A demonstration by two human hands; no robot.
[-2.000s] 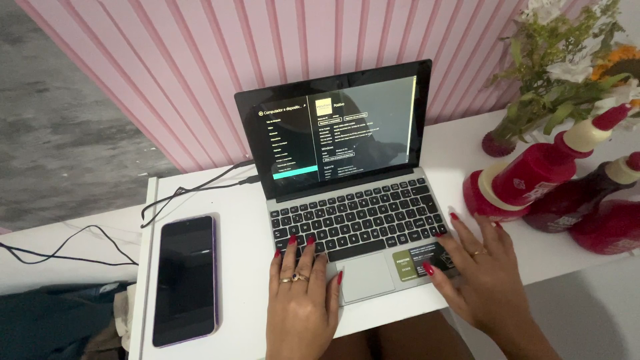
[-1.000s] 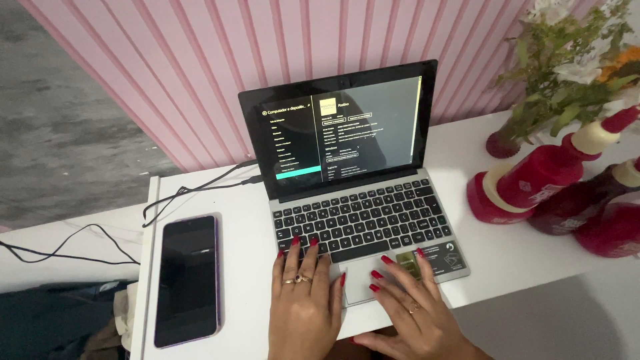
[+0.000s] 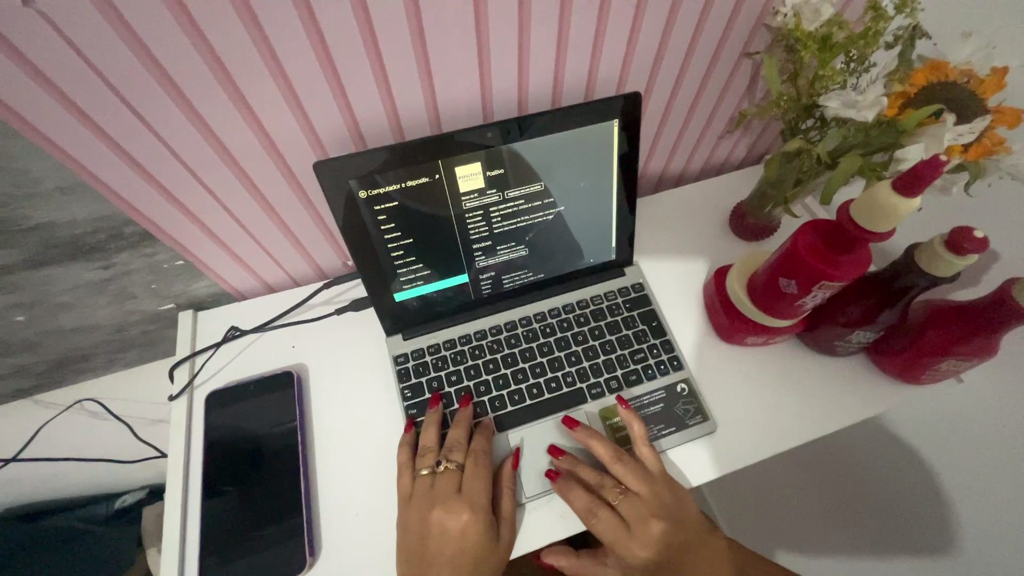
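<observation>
An open laptop (image 3: pixel 532 364) sits on a white desk, its lit screen (image 3: pixel 512 216) showing a dark settings page with a turquoise bar. My left hand (image 3: pixel 456 496) rests at the keyboard's lower left, fingertips on or just over the keys and the thumb beside the touchpad. Over the touchpad (image 3: pixel 544 456) lie the fingers of my right hand (image 3: pixel 632 488), spread, with one fingertip near the sticker (image 3: pixel 668 408) on the palm rest. Both hands have red nails and rings, and neither grasps anything.
Left of the laptop lies a smartphone (image 3: pixel 252 472), its screen dark. Black cables (image 3: pixel 264 328) run from the laptop's left side. Several red bottles (image 3: pixel 816 264) and a vase (image 3: pixel 756 220) of flowers stand at the right. Behind is a pink slatted panel (image 3: pixel 496 64).
My right hand has moved left from the palm rest's right part onto the touchpad. My left hand stays at the keyboard's lower left.
</observation>
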